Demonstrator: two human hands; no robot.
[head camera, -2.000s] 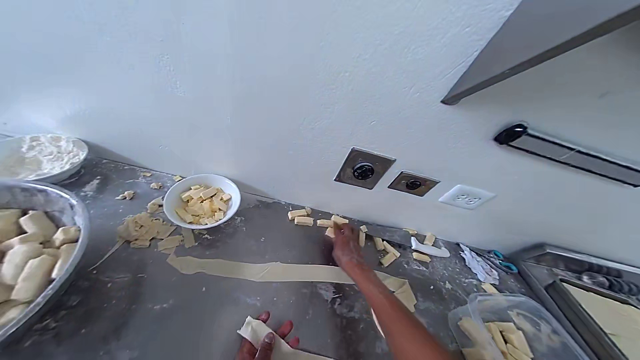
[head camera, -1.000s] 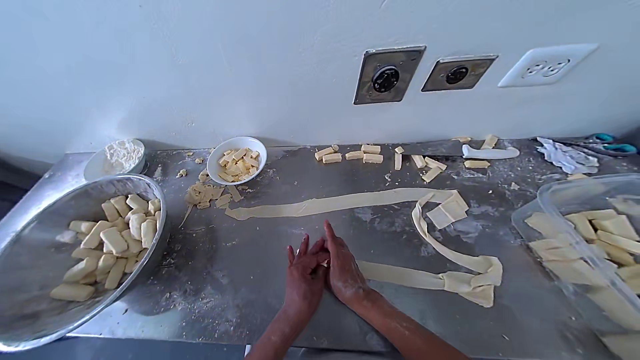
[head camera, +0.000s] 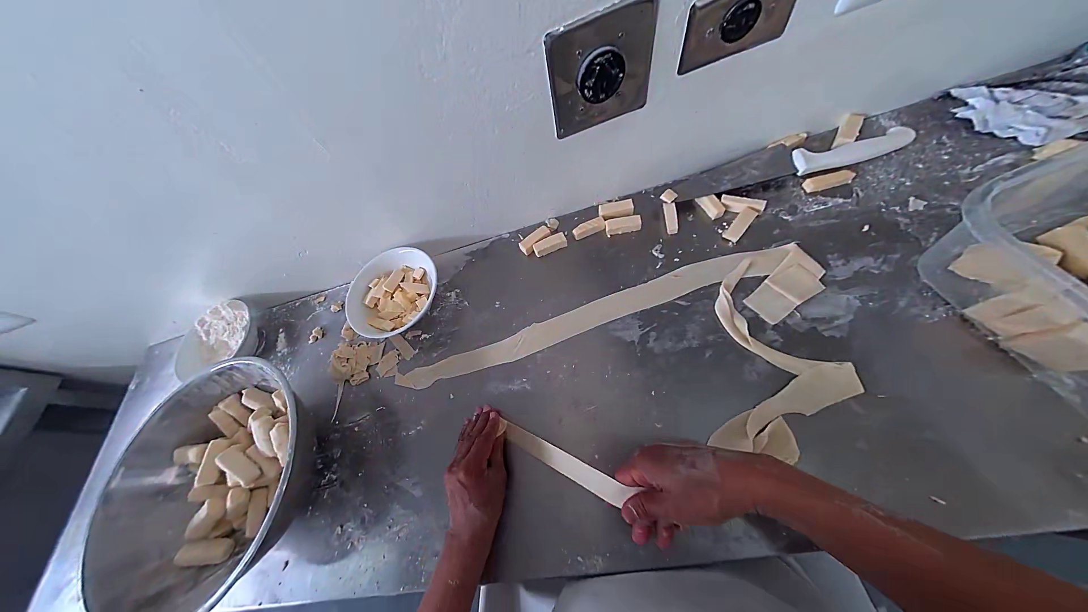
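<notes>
A pale strip of dough (head camera: 565, 463) stretches between my hands near the front of the steel worktop. My left hand (head camera: 478, 472) rests on the surface at the strip's far left end, its fingers close together over that end. The strip's other end is pinched in my right hand (head camera: 667, 493), between thumb and fingers. A longer dough strip (head camera: 586, 316) lies flat beyond both hands and connects at the right to folded, twisted dough (head camera: 786, 387). Several cheese-like sticks (head camera: 623, 224) lie along the wall.
At left stand a metal bowl of wrapped dough pieces (head camera: 289, 408), a white bowl of cut sticks (head camera: 350, 297) and a bowl of flour (head camera: 223, 330). Dough scraps (head camera: 353, 361) lie nearby. A white-handled knife (head camera: 854, 153), a cloth (head camera: 1016, 110) and a clear plastic container (head camera: 977, 204) are at right.
My hands were together a second ago; now they are apart, with a dough strip stretched between them. Two seconds ago my right hand was among the sticks by the wall.
</notes>
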